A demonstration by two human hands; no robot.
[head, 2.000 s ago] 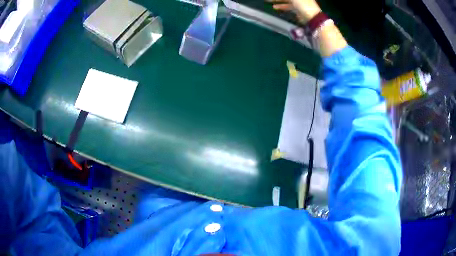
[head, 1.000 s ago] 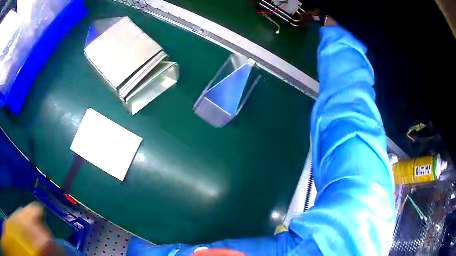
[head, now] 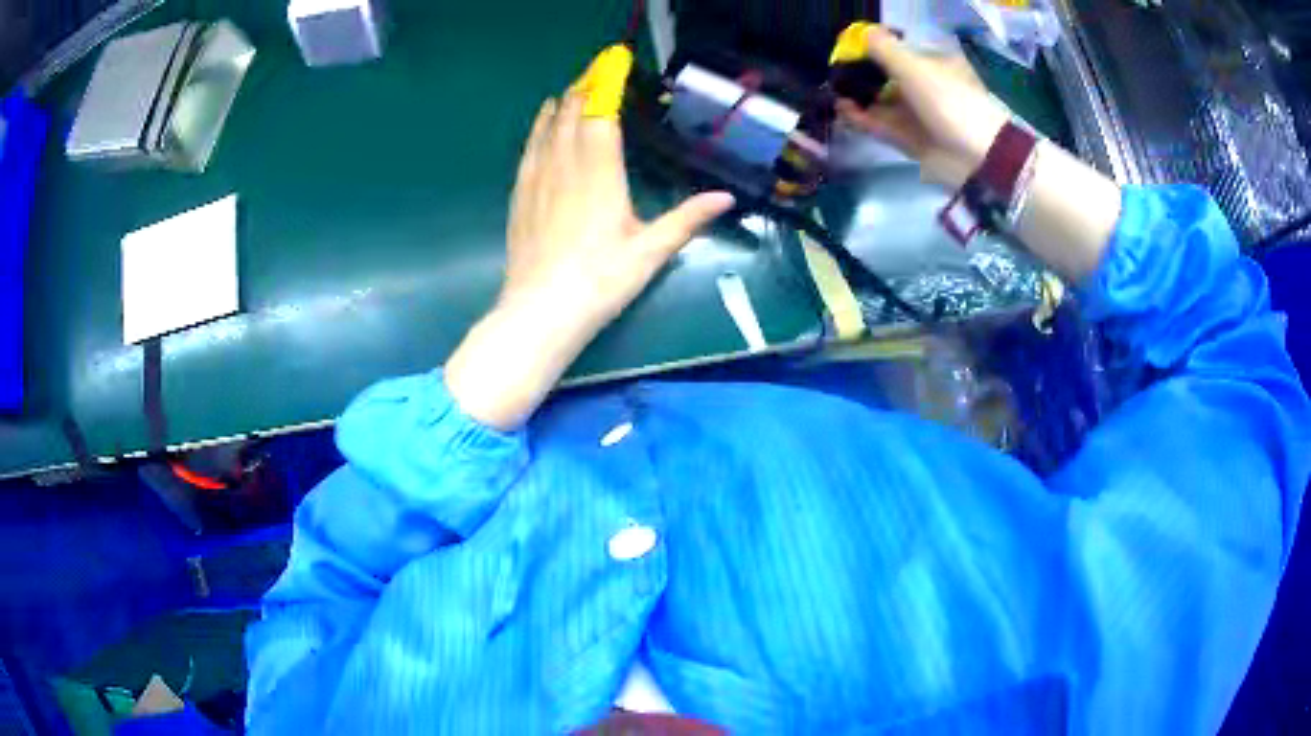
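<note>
A bulky black housing unit [head: 712,166] with a silvery grey part and thin red wires stands at the back right of the bench, partly blurred. My left hand [head: 575,216], a yellow cot on a fingertip, clasps its left side, fingers along the side and thumb at the front edge. My right hand [head: 927,108], also with a yellow cot, is closed around the black part at its right end. Its far side is dark and cut off by the top edge. Whether it rests on the bench is unclear.
A white square [head: 180,270] lies at left, with a silvery plate stack [head: 137,94] behind it. A pale block [head: 335,29] is at the back. Tape strips [head: 831,285] and crinkled clear wrapping [head: 956,288] are near the front edge at right.
The black unit has come into view between my hands. My right hand has come back from beyond the rail. My left hand has moved up from the lower left onto the unit.
</note>
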